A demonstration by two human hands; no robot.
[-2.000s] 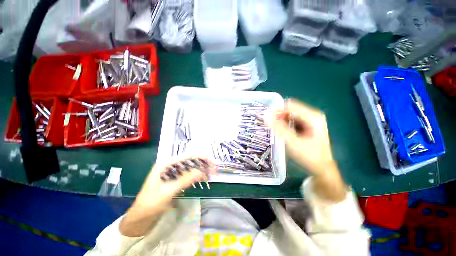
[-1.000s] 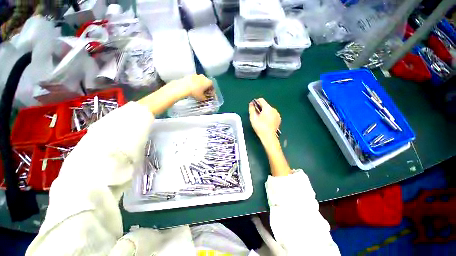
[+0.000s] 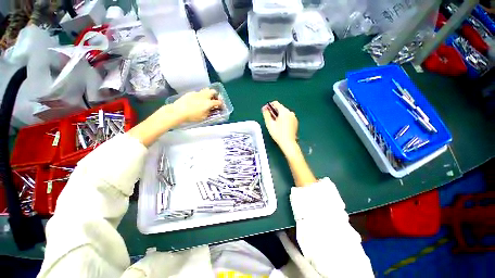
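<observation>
My left hand (image 3: 200,104) reaches into the small clear plastic box (image 3: 228,106), fingers curled down over metal pins (image 3: 216,113); whether it grips any is hidden. My right hand (image 3: 282,126) is closed over the green mat, right of the box, with the dark end of a metal pin (image 3: 272,110) showing between thumb and fingers. The large white tray (image 3: 206,222) lies nearest me. Silver pins (image 3: 239,168) lie dense on its right side, with fewer along its left side.
Red bins (image 3: 68,133) of metal parts stand at left, partly behind my left sleeve, beside a black flexible arm (image 3: 11,141). A blue tray (image 3: 380,108) with a few pins rests on a pale bin (image 3: 399,172) at right. Stacked clear boxes (image 3: 268,49) and plastic bags (image 3: 149,70) stand at the far side.
My left hand has moved from the white tray's near edge, where it held a row of pins, to the clear box. My right hand has left the tray's right edge. The view has shifted.
</observation>
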